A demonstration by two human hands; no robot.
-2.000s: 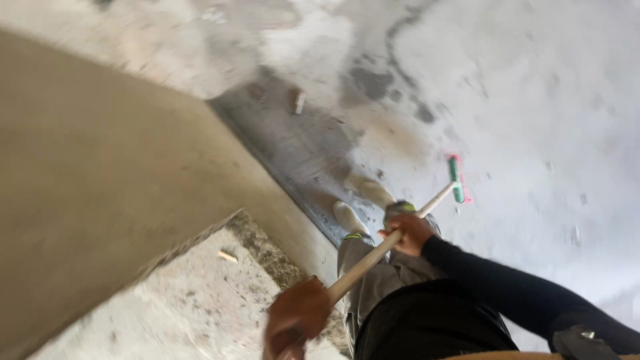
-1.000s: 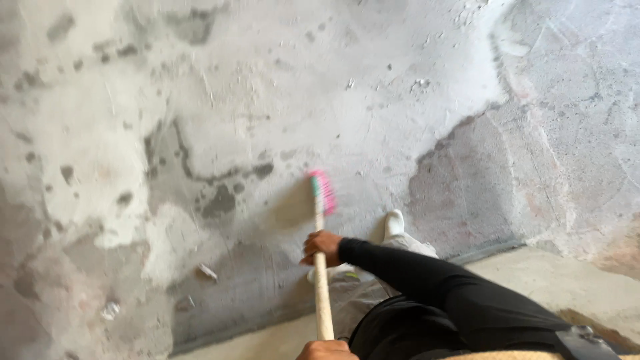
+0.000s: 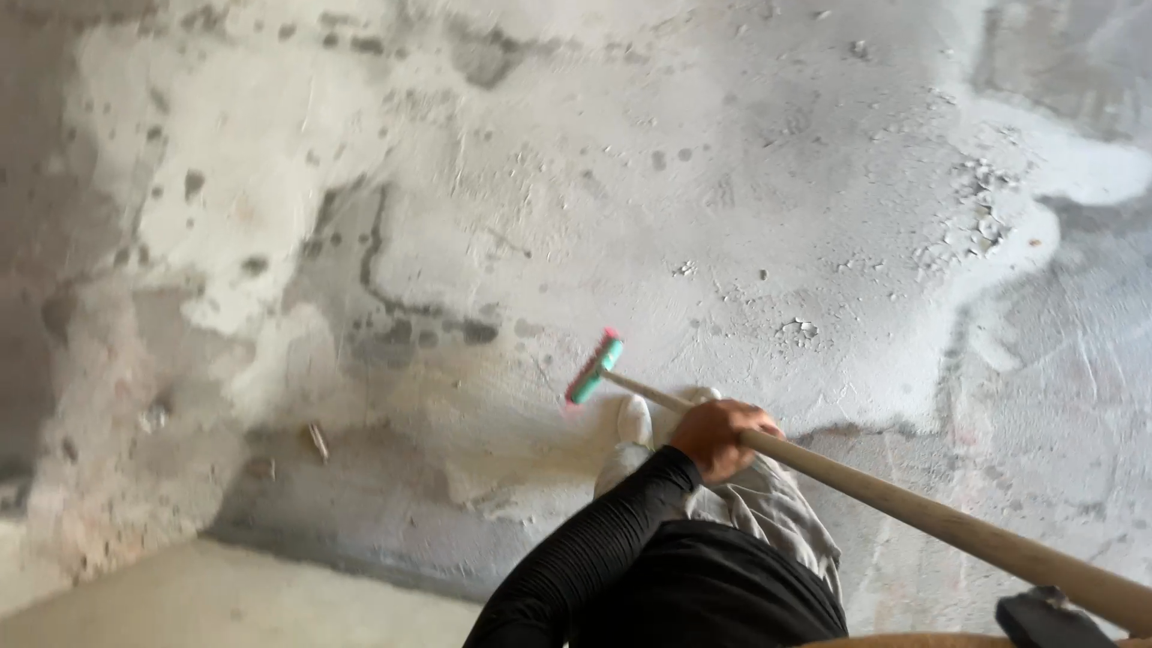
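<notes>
A broom with a green head (image 3: 595, 369), pink bristles and a long wooden handle (image 3: 918, 508) slants across my front. Its head is low on the left, and its handle rises past the lower right edge. My left hand (image 3: 724, 441), in a black sleeve, is closed around the handle at its lower part, above my shoes. My right hand is out of view, and the top end of the handle is hidden beyond the frame.
Stained concrete floor (image 3: 540, 216) spreads ahead, with flaking patches (image 3: 985, 220) at right. A small piece of debris (image 3: 318, 443) lies at left, near a pale ledge or wall (image 3: 270, 603) at the lower left. My light shoe (image 3: 634, 420) stands beside the broom head.
My hands have changed places: before, my right hand held the lower handle and my left the upper part. The handle now slopes to the right, and my right hand has left the view.
</notes>
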